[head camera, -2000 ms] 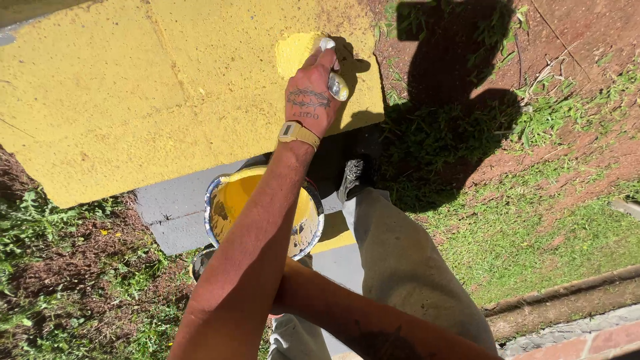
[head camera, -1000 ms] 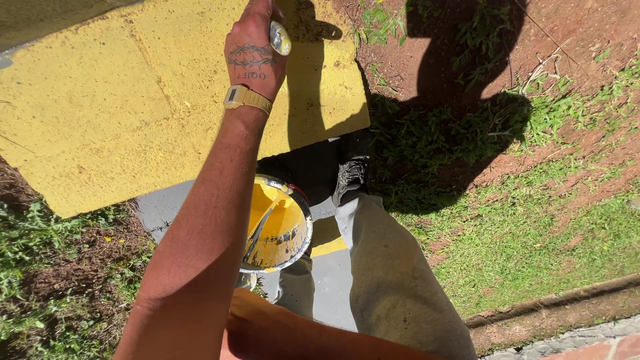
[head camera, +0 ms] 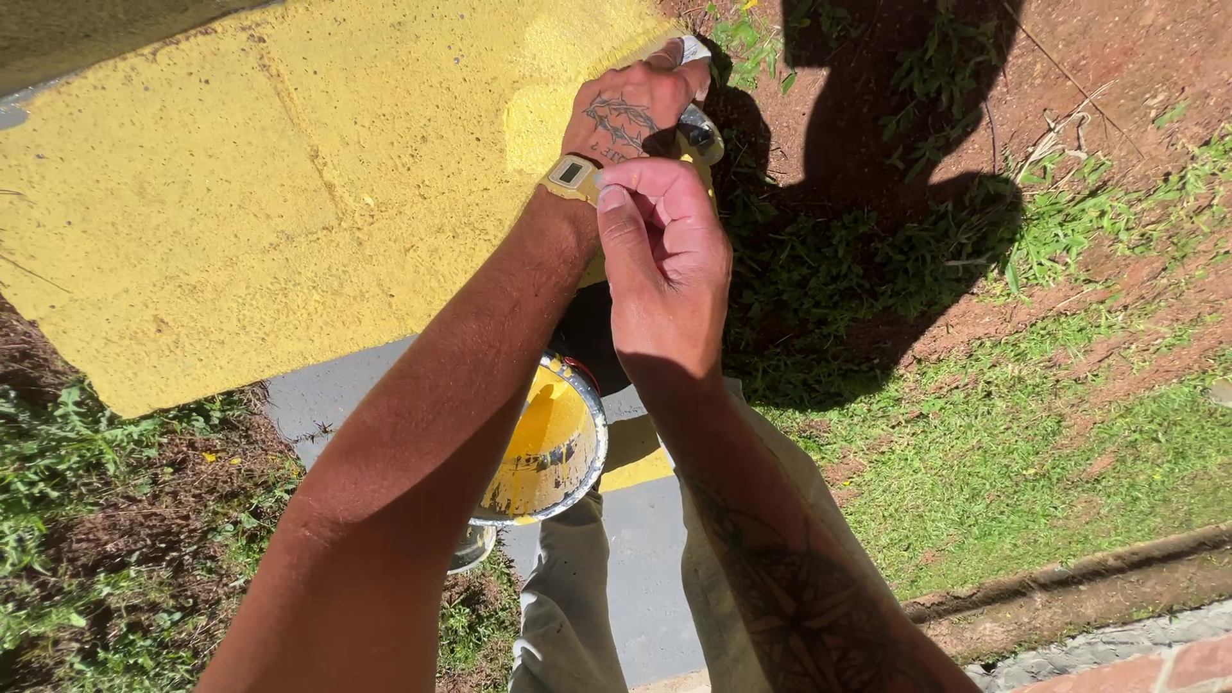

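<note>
My left hand (head camera: 630,111), with a watch (head camera: 571,173) on its wrist, grips a paint-smeared paintbrush (head camera: 701,135) at the right edge of a yellow-painted slab (head camera: 221,173). Its bristles are mostly hidden by my fingers. Brighter, wet-looking yellow paint (head camera: 539,115) lies beside this hand. My right hand (head camera: 669,226) is raised just below, fingers curled, thumb and forefinger close together near the watch; no held object is clear. Below the slab, a bucket (head camera: 553,443) with yellow paint inside is partly covered by my left forearm.
Grey paving (head camera: 640,568) with a yellow patch lies around my legs. A second container (head camera: 472,549) shows under the bucket. Grass and red soil (head camera: 962,462) border the right side, weeds (head camera: 58,481) the left. A raised edging (head camera: 1078,577) runs at lower right.
My left hand has moved right along the slab with the brush. My right hand has come up into view beside the left wrist. Brighter paint now shows near the slab's right side.
</note>
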